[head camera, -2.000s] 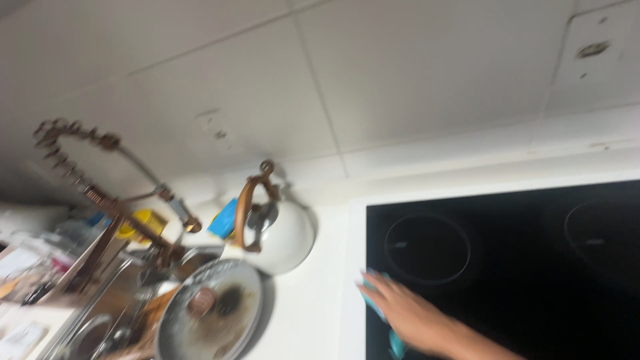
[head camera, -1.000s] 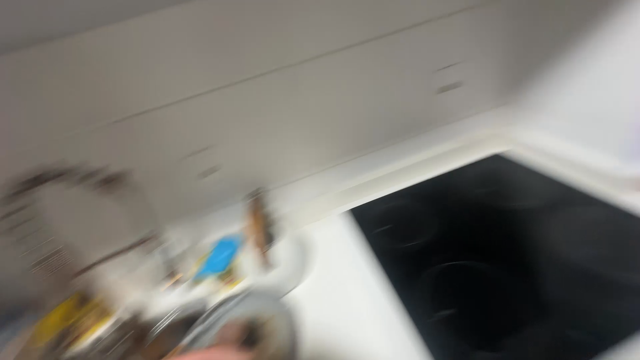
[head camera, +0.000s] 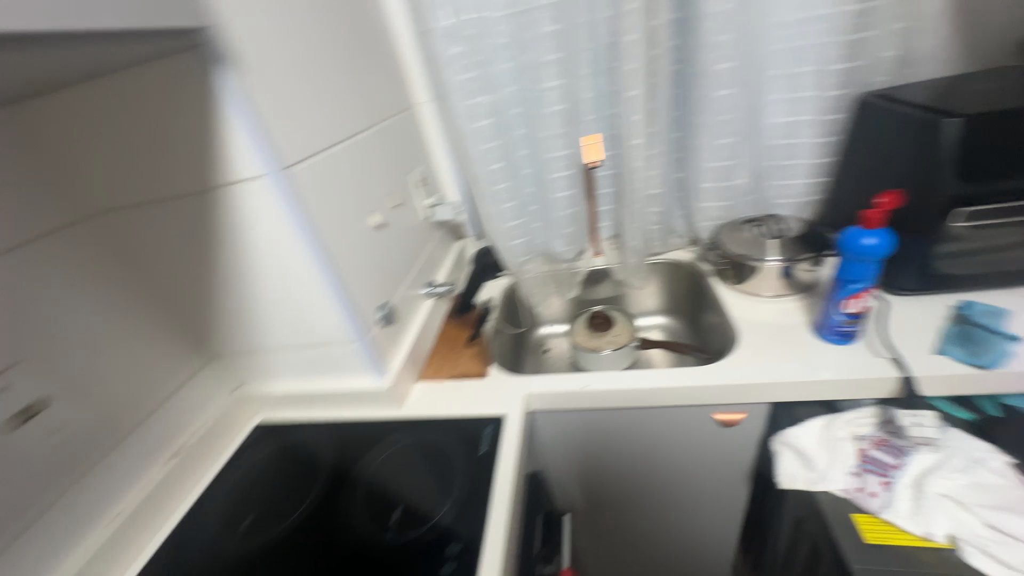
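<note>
Neither of my hands shows in the head view now. A black glass cooktop (head camera: 344, 496) lies at the lower left, set in a white counter. Beyond it, a stainless steel sink (head camera: 688, 312) holds a small light saucepan (head camera: 606, 344) with a dark handle pointing right. Right of the sink stand a lidded steel pot (head camera: 764, 256) and a blue bottle with a red top (head camera: 856, 280). A blue cloth or sponge (head camera: 978, 334) lies farther right on the counter. The picture is blurred.
A black oven-like appliance (head camera: 904, 192) stands at the right. A light curtain (head camera: 552, 136) hangs behind the sink, beside a brown board (head camera: 456, 348). A white cloth with printing (head camera: 904, 464) hangs over the dark front below the counter.
The view has swung to the right, from the kettle and spring faucet to a sink by a curtain. The hand seen over the cooktop two seconds ago is out of view.
</note>
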